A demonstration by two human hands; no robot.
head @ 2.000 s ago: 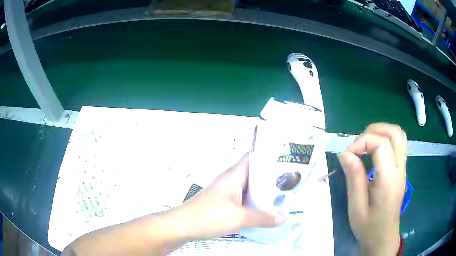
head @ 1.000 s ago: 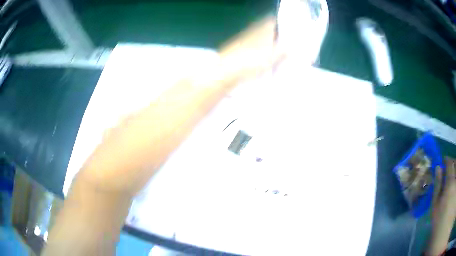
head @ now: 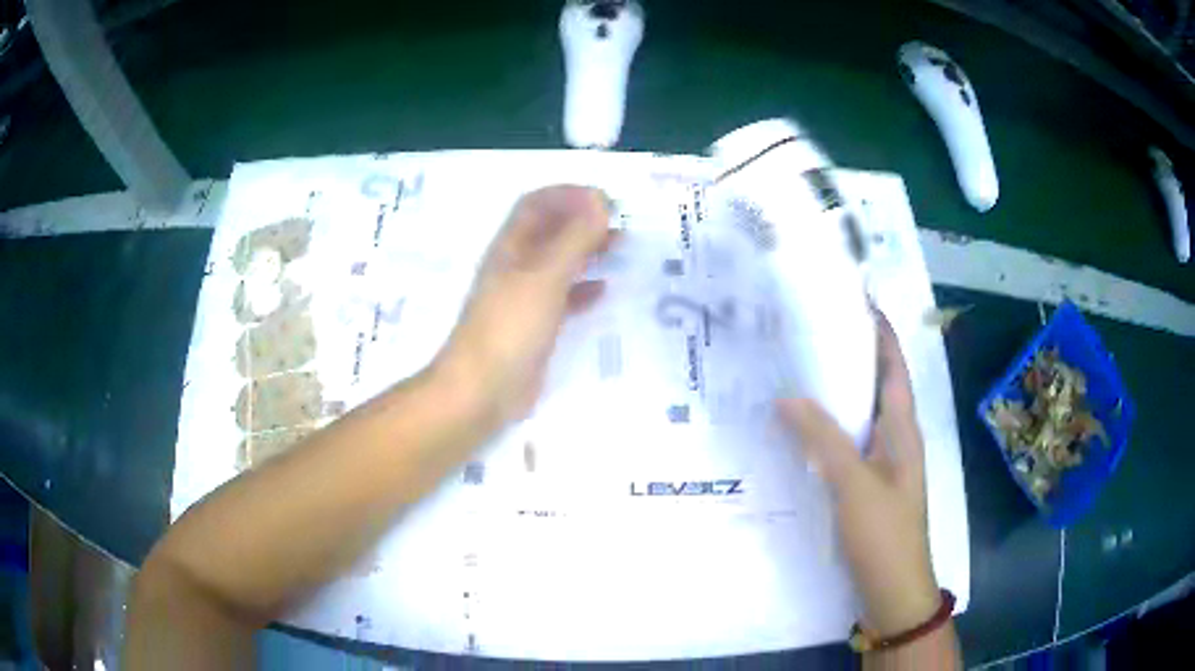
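A white handset (head: pixel 806 262) with a dark line across its wide head and dark parts on its side face is tilted over the right part of the printed white sheet (head: pixel 629 577). My right hand (head: pixel 872 485) holds it by its lower part, and it is slightly blurred. My left hand (head: pixel 531 282) is blurred over the middle of the sheet, apart from the handset; whether its fingers hold anything cannot be told. A strip of tan die-cut pieces (head: pixel 275 344) lies at the sheet's left side.
A blue bin (head: pixel 1107 393) with tan scraps stands right of the sheet, and a small tan scrap (head: pixel 946 316) lies near it. White handsets (head: pixel 600 79) lie on the green belt (head: pixel 393 92) beyond the pale rail (head: pixel 1035 271). A grey post (head: pixel 112 118) rises at upper left.
My right hand has come from the blue bin to a handset over the sheet. My left hand has left the handset near the belt and moved back over the sheet. The view has shifted.
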